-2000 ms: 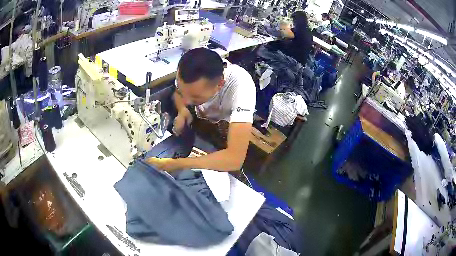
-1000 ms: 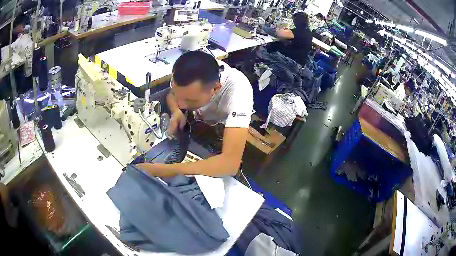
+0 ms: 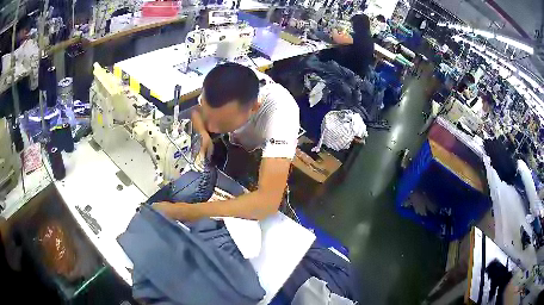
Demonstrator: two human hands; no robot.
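Neither of my hands is in view. A slate-blue garment piece [image 3: 185,256] lies over the front of a white sewing table [image 3: 288,239], with folds running towards the machine. A cream industrial sewing machine [image 3: 134,125] stands on the table's left part. A person in a white T-shirt [image 3: 277,113] leans over the table. One of that person's hands [image 3: 168,210] presses on the cloth's upper edge; the other [image 3: 204,146] is raised beside the machine head. A darker gathered part of the cloth [image 3: 194,186] lies near the needle area, which is hidden.
Dark thread spools [image 3: 55,161] stand left of the machine. Small dark metal shapes [image 3: 88,219] lie on the tabletop. A garment heap [image 3: 319,271] hangs below the table's right edge. A blue bin [image 3: 420,179] stands across the green aisle. Another person in black [image 3: 359,44] sits behind.
The blue cloth and the person's hand on it have shifted left and slightly down, away from the needle area. More dark gathered cloth shows beside the machine. The person's head has moved slightly left.
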